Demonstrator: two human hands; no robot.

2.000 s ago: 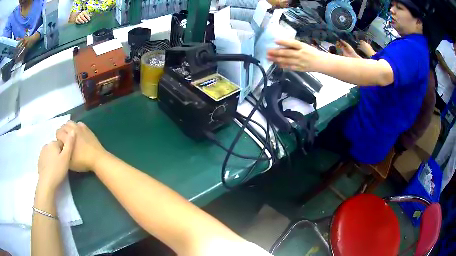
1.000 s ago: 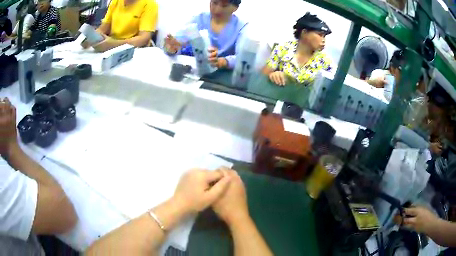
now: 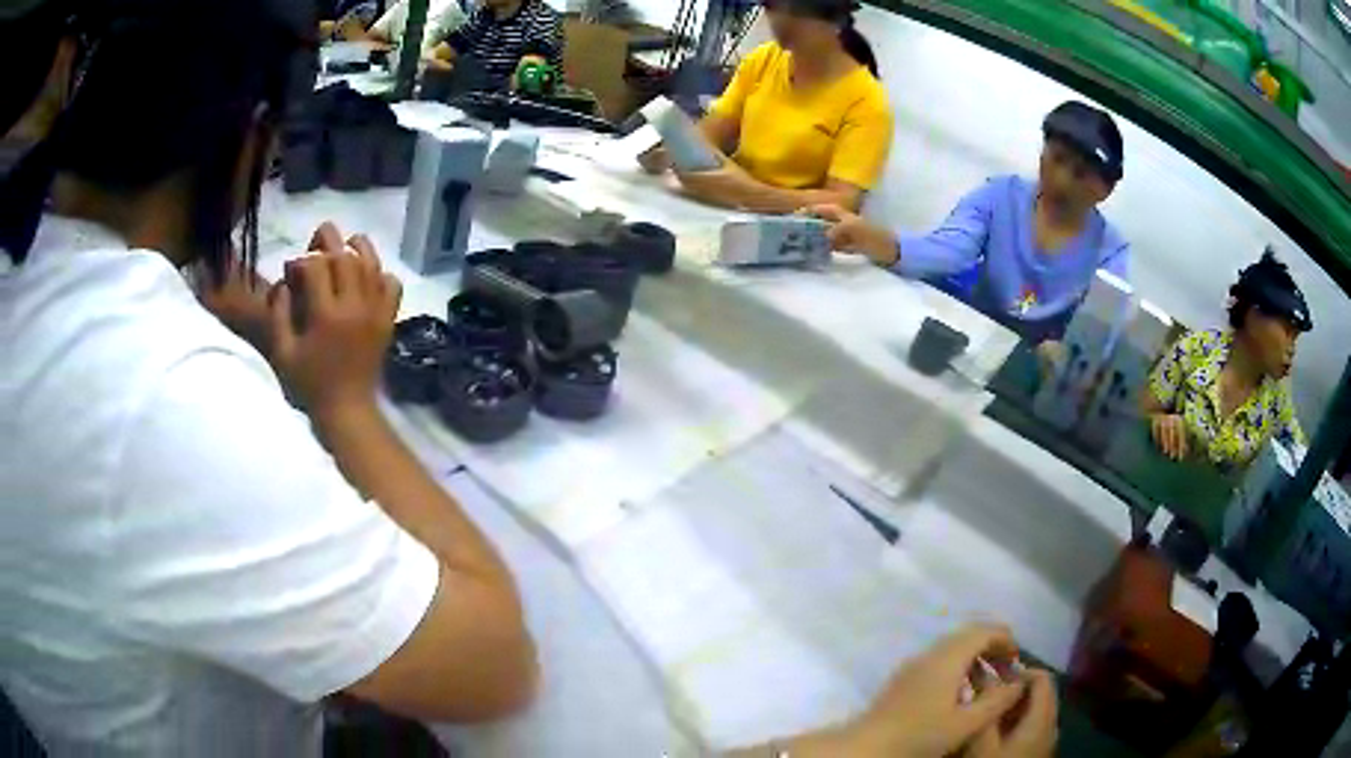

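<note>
My left hand (image 3: pixel 941 693) and my right hand (image 3: pixel 1028 720) are together at the bottom right, over the edge of the white sheets (image 3: pixel 741 592). Their fingers are bent and touch. A small pale spot shows between the fingertips; whether it is a thing or the sheet behind is unclear. My right hand is cut off by the lower edge. Black round housings (image 3: pixel 486 393) stand clustered at centre left, some stacked, with one lying on its side. A pale retail box (image 3: pixel 442 200) stands upright behind them.
A person in white sits close on the left, hands raised. Across the bench sit people in yellow, blue and a patterned top. A retail box (image 3: pixel 774 242) lies by the blue sleeve. A black cup (image 3: pixel 935 345) stands near. A reddish-brown box (image 3: pixel 1144 625) is right of my hands.
The view has swung left, so my hands now lie at the lower right and the neighbour in white fills the left. My hands stay together, with the fingers a little more apart.
</note>
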